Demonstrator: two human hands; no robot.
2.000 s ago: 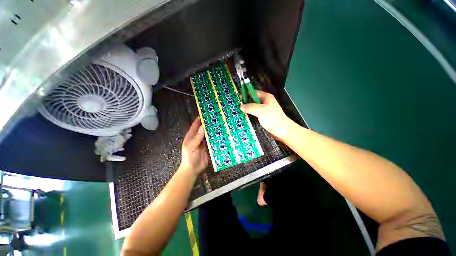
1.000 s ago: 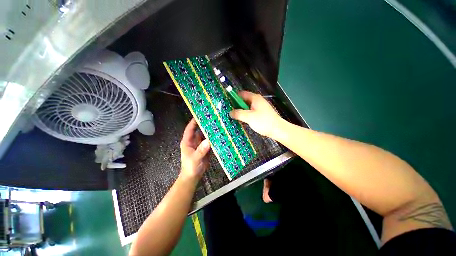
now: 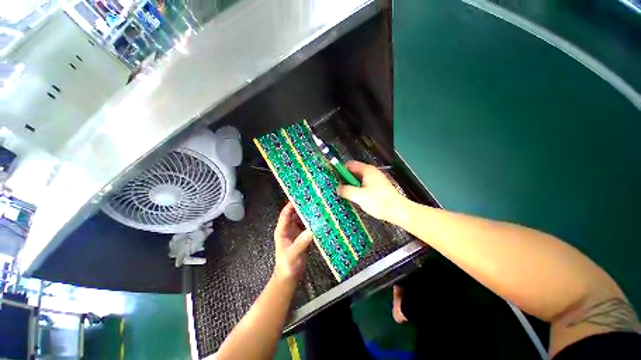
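Observation:
A green PCB panel (image 3: 320,200) with yellow strips and rows of small parts is held tilted above the mesh tray (image 3: 242,281). My left hand (image 3: 292,242) is bare and grips its left edge near the lower end, with the thumb on the board. My right hand (image 3: 372,191) is bare and holds green-handled cutters (image 3: 344,171). The silver jaws point up and left along the panel's right edge. Whether the jaws are closed or touch the board is hard to tell. My right thumb is at the panel's right edge.
A white fan (image 3: 169,191) lies in the dark hood on the left, with a crumpled whitish bundle (image 3: 188,246) below it. The silver hood top (image 3: 232,53) slopes above. A wide green surface (image 3: 492,133) lies on the right. The tray has a pale metal front edge (image 3: 358,285).
The panel has turned so its far end points further left, and the cutters have tilted left with it. The view has shifted, showing more of the hood top and background. Both hands keep their holds.

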